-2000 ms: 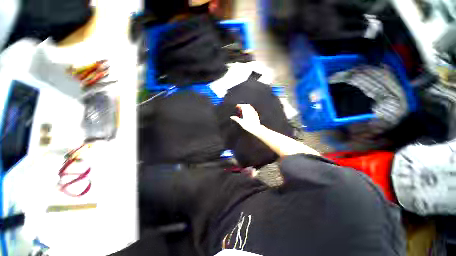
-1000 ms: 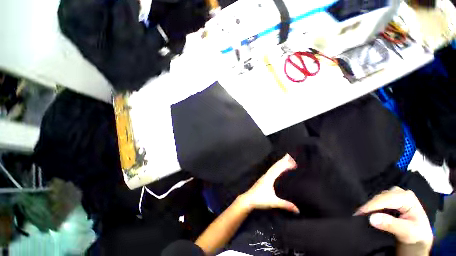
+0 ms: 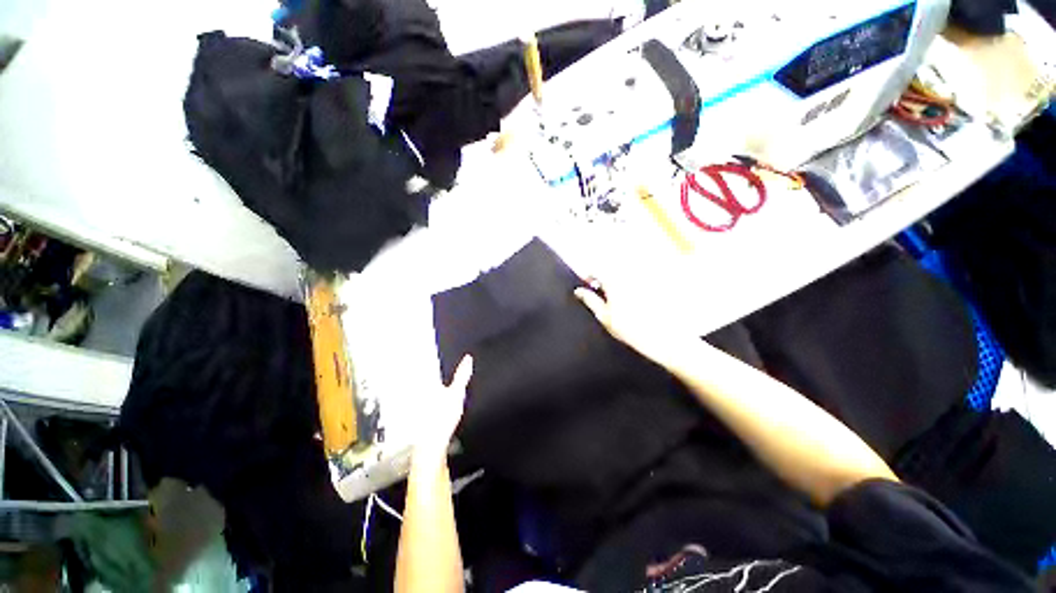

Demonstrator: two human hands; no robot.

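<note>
A black cut panel (image 3: 521, 336) lies over the front edge of the white machine table and runs down to my lap. My left hand (image 3: 449, 400) is at the panel's left edge, fingers apart. My right hand (image 3: 596, 304) rests at the panel's right edge near its far end; whether its fingers grip the cloth is too small to tell. The white sewing machine (image 3: 741, 87) stands beyond, its needle area (image 3: 602, 185) ahead of the panel.
Red-handled scissors (image 3: 724, 197) and a tan strip (image 3: 665, 220) lie on the table. A clear plastic bag (image 3: 880, 174) sits at the right. A rumpled black heap (image 3: 313, 151) lies beyond the table. Black pieces (image 3: 869, 336) hang at the right by a blue crate (image 3: 984, 365).
Both hands have moved from the lap area up onto the panel on the table. Before that, the right hand was over the dark pieces by the crates. The view has turned to the machine.
</note>
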